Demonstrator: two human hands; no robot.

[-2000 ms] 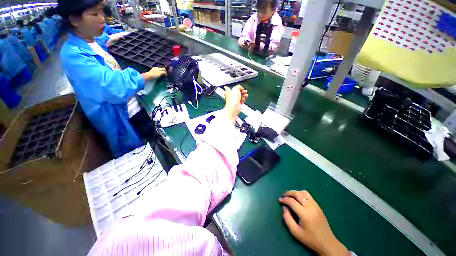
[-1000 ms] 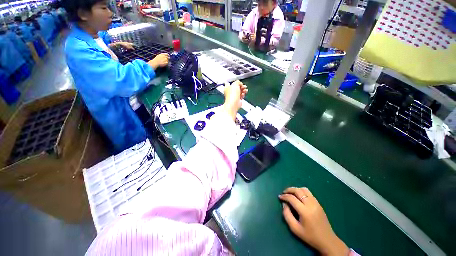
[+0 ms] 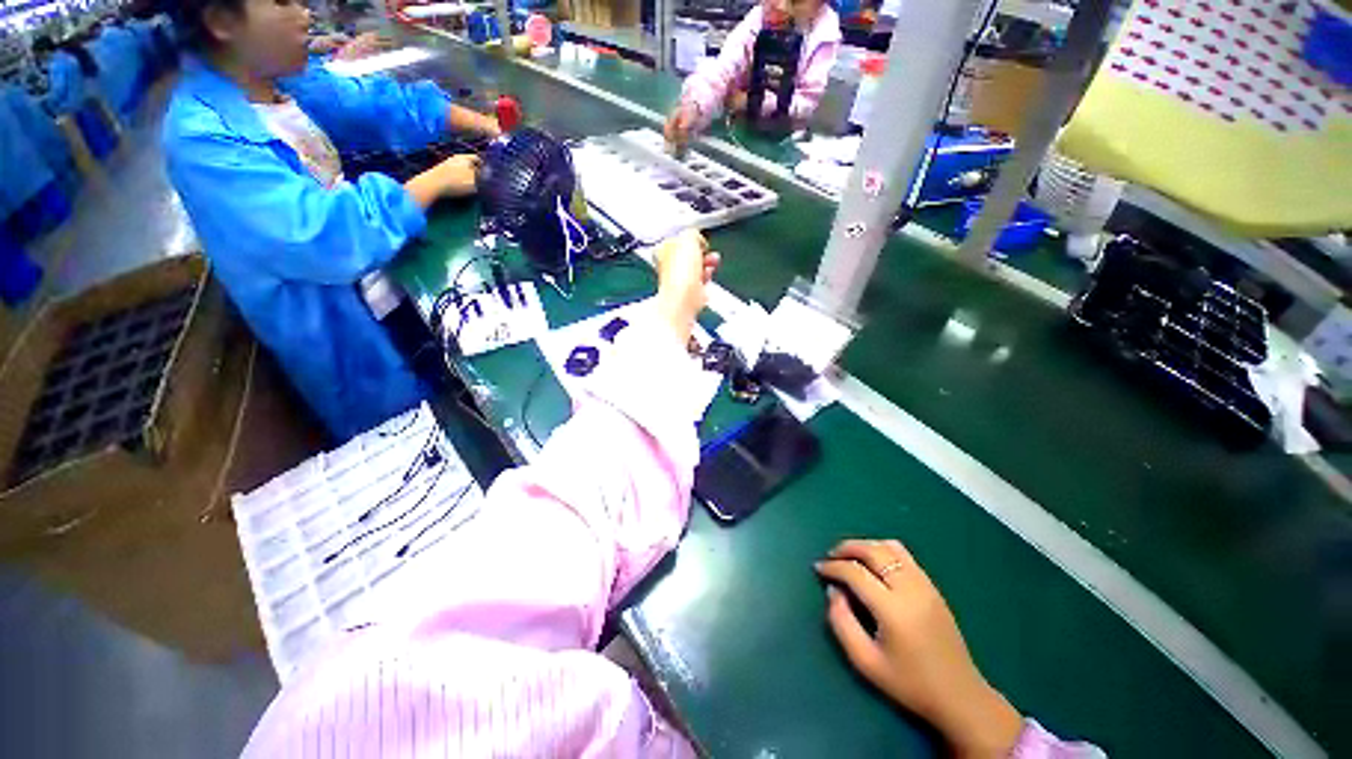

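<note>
My left arm reaches far forward. My left hand point(image 3: 685, 279) is small in view, with bent fingers, at the near edge of a white parts tray point(image 3: 630, 190); whether it grips the tray cannot be told. Dark pieces lie in the tray's pockets. My right hand point(image 3: 902, 630) rests on the green bench, empty, with thumb and fingers apart. A black smartphone point(image 3: 756, 466) lies between my left sleeve and right hand. Black watch bodies point(image 3: 581, 360) lie on white paper beside my left forearm.
A metal post point(image 3: 875, 193) stands beside a zip bag point(image 3: 801, 356). A black fan point(image 3: 529, 186) and power strip point(image 3: 494, 319) are left of my hand. A second white tray point(image 3: 349, 512) holds cables. A carton point(image 3: 193, 475) is at left. Black trays point(image 3: 1179, 334) lie across the belt. Two people work ahead.
The dark tray by the person in blue has moved back and is mostly hidden. The person in pink now reaches to the white tray. My hands have hardly moved; the view has shifted slightly.
</note>
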